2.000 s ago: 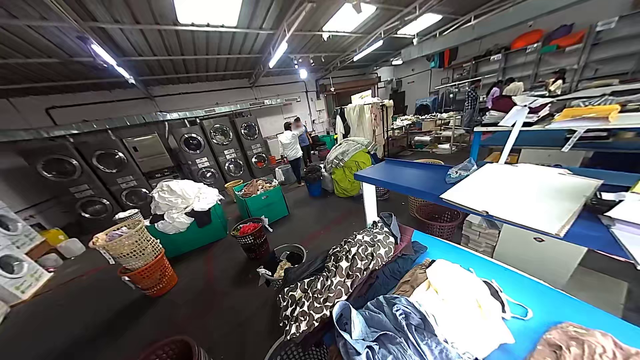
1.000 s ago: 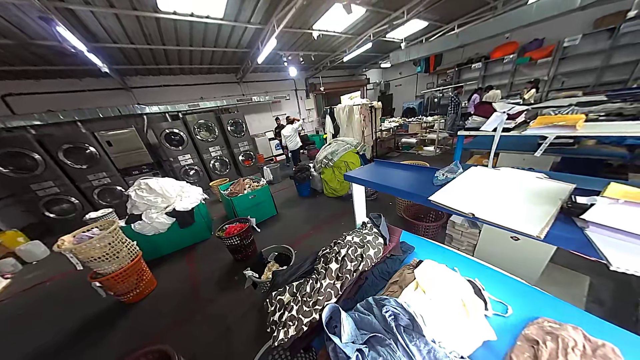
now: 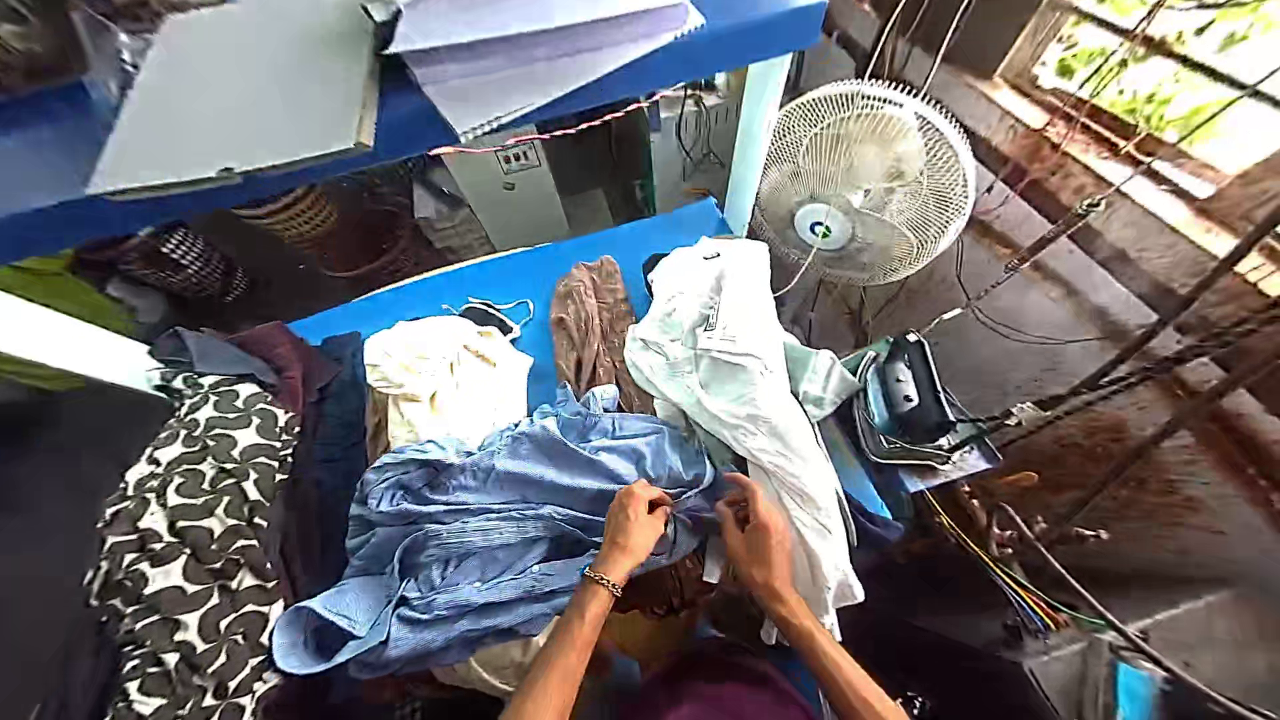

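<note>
A blue striped shirt [image 3: 500, 510] lies crumpled across the near part of the blue table [image 3: 470, 275]. At its right end my left hand [image 3: 635, 525], with a chain bracelet at the wrist, has its fingers closed on the cloth. My right hand [image 3: 755, 535] is beside it, thumb and fingers pinching the same shirt's edge. White garments [image 3: 740, 370] are spread just right of the shirt. Behind the shirt lie a cream garment [image 3: 450, 380] and a brown garment [image 3: 595, 330]. A black-and-white patterned cloth [image 3: 190, 540] hangs at the left.
An electric iron [image 3: 905, 390] rests on its stand at the table's right end. A white pedestal fan [image 3: 865, 180] stands beyond it, with cables and cords around. A raised blue shelf [image 3: 410, 130] bearing a white board [image 3: 250, 90] and papers [image 3: 540, 50] crosses the back.
The view has swung down and to the right. Both hands are now in view on the blue shirt; neither showed in the earlier frames.
</note>
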